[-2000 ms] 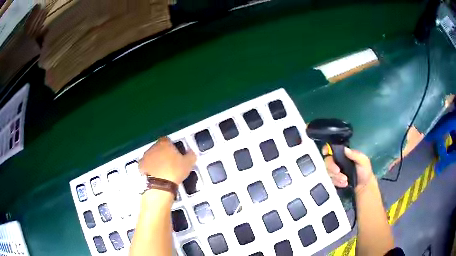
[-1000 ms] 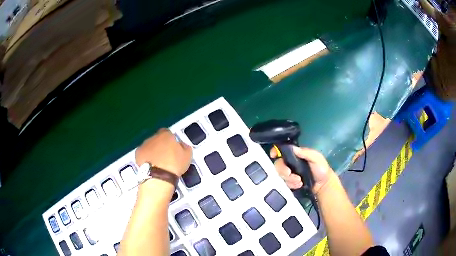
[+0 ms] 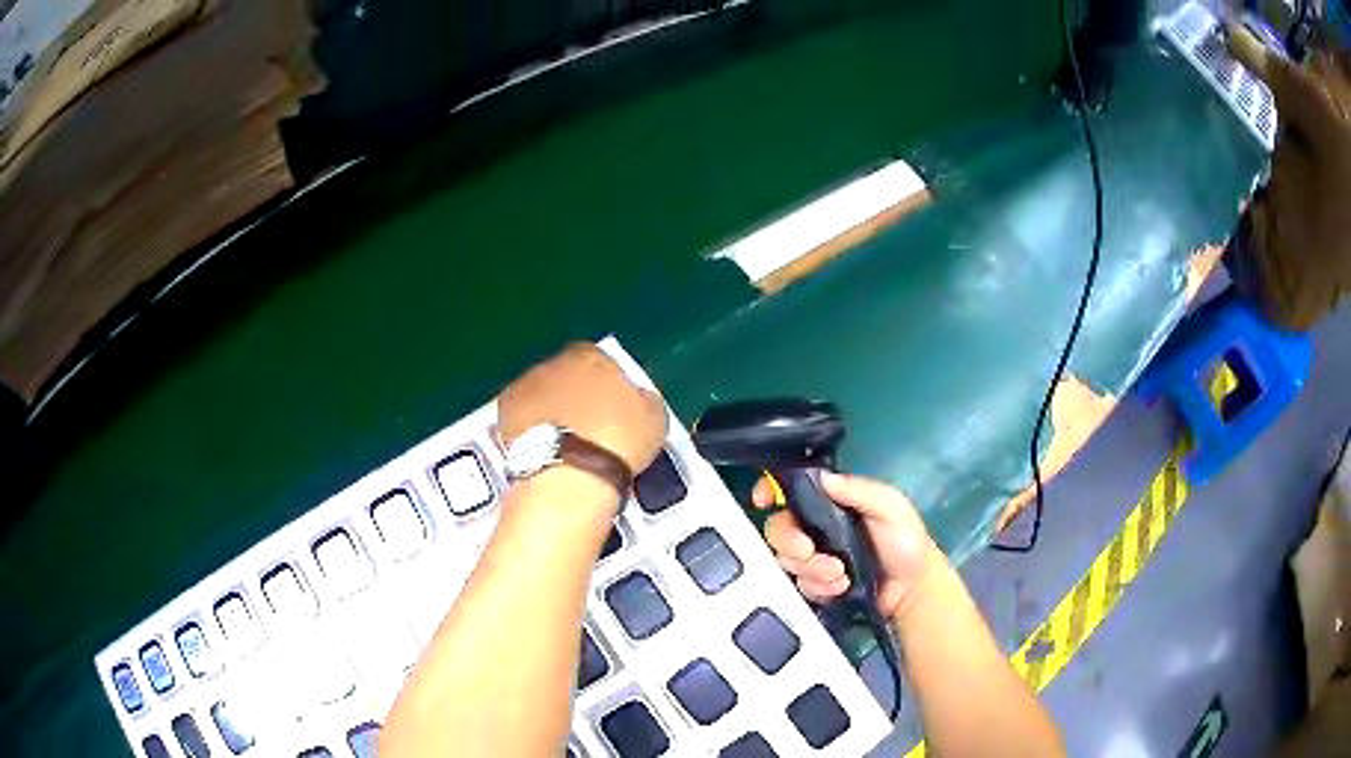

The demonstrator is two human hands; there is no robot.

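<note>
The white slotted tray (image 3: 348, 489) lies tilted on the green mat, cut off by the bottom edge. Dark rounded units (image 3: 640, 604) fill pockets at its right; several top-row pockets (image 3: 400, 520) at the left look pale. My left hand (image 3: 585, 400), with a wristwatch, is over the top row near the tray's upper right corner. Its fingertips are hidden behind the hand, so any grip cannot be seen. My right hand (image 3: 845, 548) holds the black barcode scanner (image 3: 771, 433) by its handle beside the tray's right edge, the head pointing left.
A pale strip with a brown edge (image 3: 830, 222) lies on the green mat. A black cable (image 3: 1093, 252) runs down the right side. Brown cardboard sheets (image 3: 148, 178) are at upper left. A blue stool (image 3: 1230, 378) and yellow-black floor tape (image 3: 1104, 592) are at right.
My left hand has moved right along the top row to near the corner, and more pale pockets show behind it. The view has shifted, so tray and scanner appear lower and further left.
</note>
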